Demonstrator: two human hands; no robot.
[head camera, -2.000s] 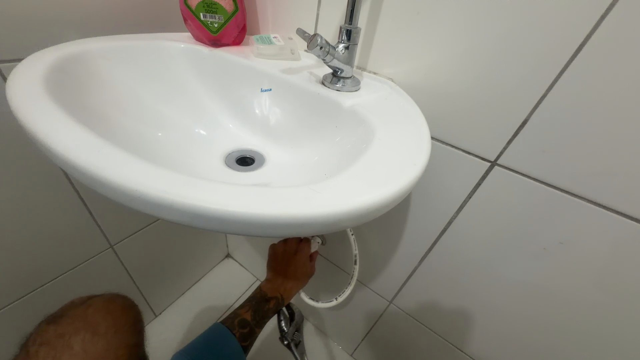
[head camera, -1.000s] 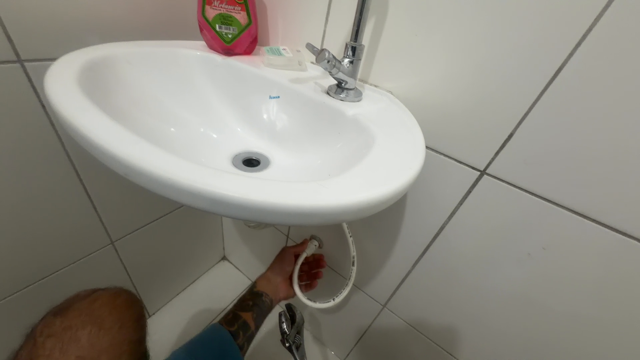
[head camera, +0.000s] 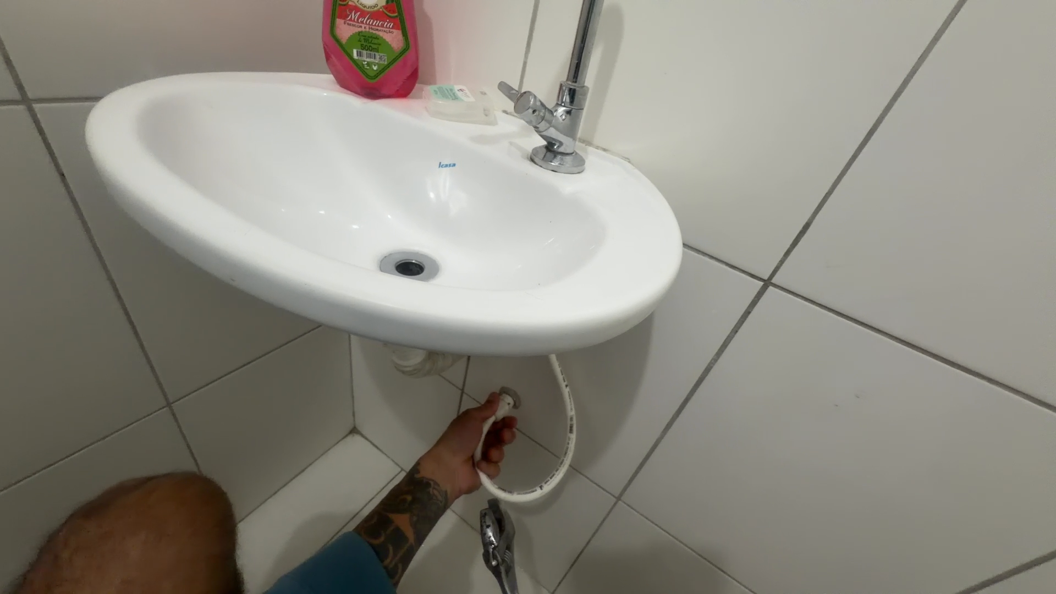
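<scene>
From the bottom edge my left hand (head camera: 478, 445) reaches under the white ceramic washbasin (head camera: 511, 326). Its thumb and fingers grip the end of a white flexible hose (head camera: 569, 429), right at a round metal fitting (head camera: 510, 398) on the wall. The hose loops down and back up behind the basin's rim, where its upper end is hidden. Below the loop is the metal head of an adjustable wrench (head camera: 497, 536); its lower part runs out of view, so what holds it cannot be seen. My right hand is not in view.
A chrome tap (head camera: 559, 124), a bottle of pink liquid soap (head camera: 371, 49) and a small clear package (head camera: 460, 106) stand on the basin's back ledge. Under the bowl is a white drain pipe (head camera: 422, 361). A bare knee (head camera: 140, 536) is at lower left, near tiled walls.
Two seconds ago my left hand was closer under the rim, with its back showing; now its curled fingers show beside the hose. The view has shifted slightly.
</scene>
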